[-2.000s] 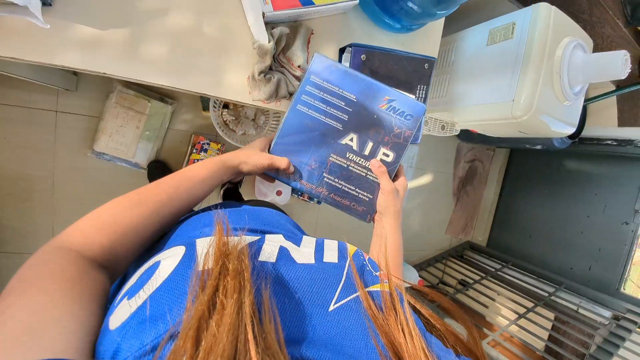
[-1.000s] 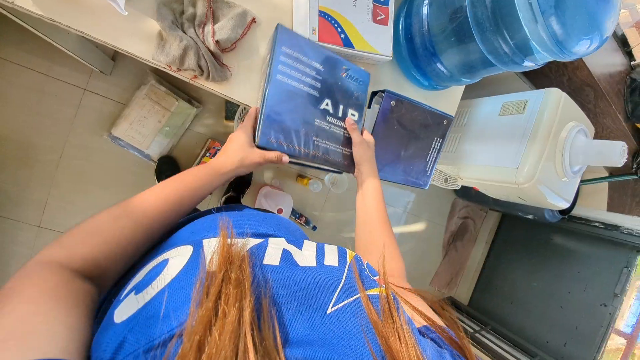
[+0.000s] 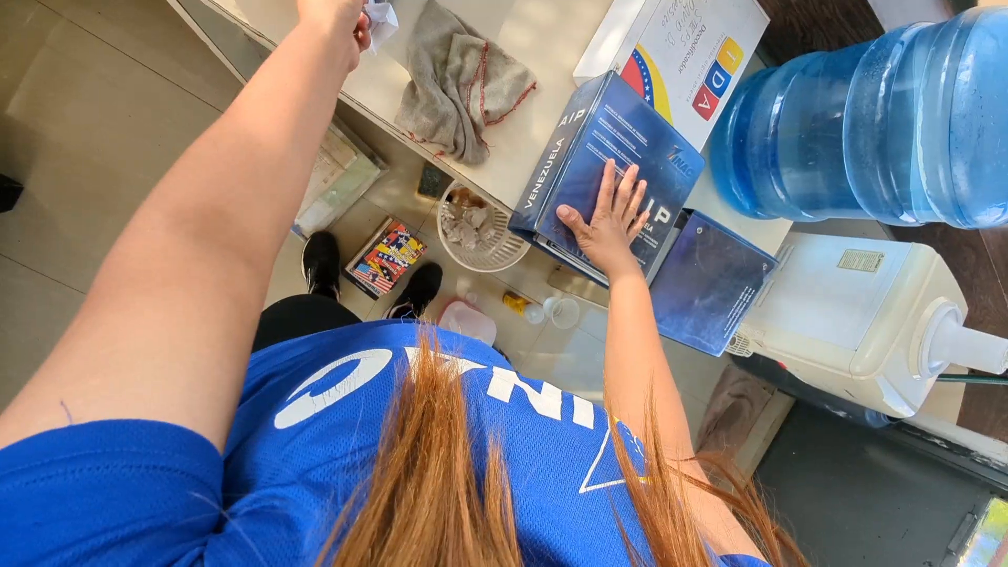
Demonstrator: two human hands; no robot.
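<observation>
A thick blue ring binder (image 3: 579, 177) lies on the right part of the white table (image 3: 524, 27), with its spine turned to the left. Flat on its cover rests my right hand (image 3: 613, 228), fingers spread. At the top edge of the view my left hand (image 3: 340, 24) is partly cut off; beside its fingers is a crumpled piece of white paper (image 3: 383, 22), and its hold on the paper is unclear. A grey rag (image 3: 465, 83) with red stitching lies between my hands. A second dark blue binder (image 3: 713, 283) is to the right of the first.
A white box (image 3: 689, 55) stands behind the binder, next to a large blue water bottle (image 3: 858, 126). At the right is a cream-coloured appliance (image 3: 854, 315). On the floor are a white plastic basket (image 3: 492, 246) with crumpled paper, a colourful box (image 3: 386, 256) and a plastic cup (image 3: 562, 312).
The thick binder, held in both hands before, now rests on the table under my right hand. My left hand has let go of it and moved up and left, to the white paper.
</observation>
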